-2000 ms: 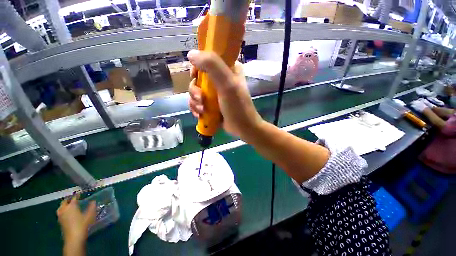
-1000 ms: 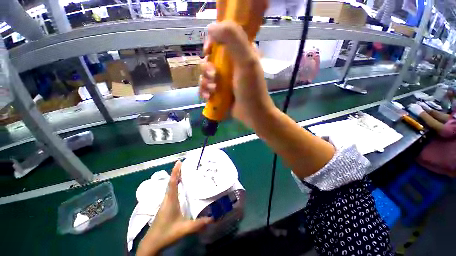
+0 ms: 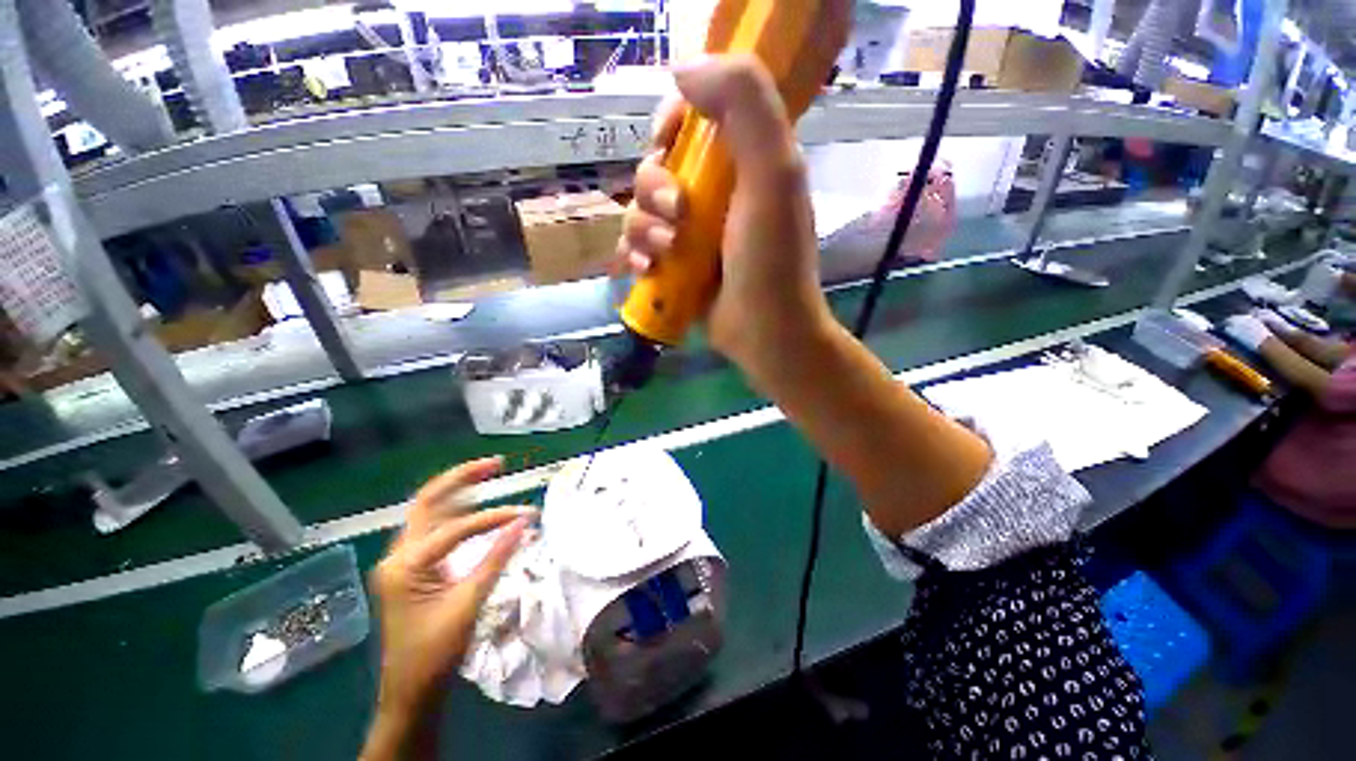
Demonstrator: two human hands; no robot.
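My right hand (image 3: 744,223) grips the orange electric screwdriver (image 3: 689,245), its black nose and thin bit slanting down to the left edge of the base plate (image 3: 625,510). Whether the bit touches the plate is hard to tell. The white housing (image 3: 654,654) stands upturned, with a blue part showing in its open side. My left hand (image 3: 439,580) is raised left of the housing, in front of a crumpled white cloth (image 3: 528,639). Its thumb and fingertips are close together; whether a small screw is between them cannot be told.
A clear screw bin (image 3: 283,622) lies at the left. A white ribbed unit (image 3: 533,390) is on the green belt behind. A black cord hangs right of the housing. A white sheet (image 3: 1071,402) with small parts lies at the right, near another person's arms. A grey metal frame crosses above.
My left hand went from the screw bin to the housing's side, then rose away from it. The screwdriver has tilted more and moved right at its top. The ribbed unit on the belt has shifted right.
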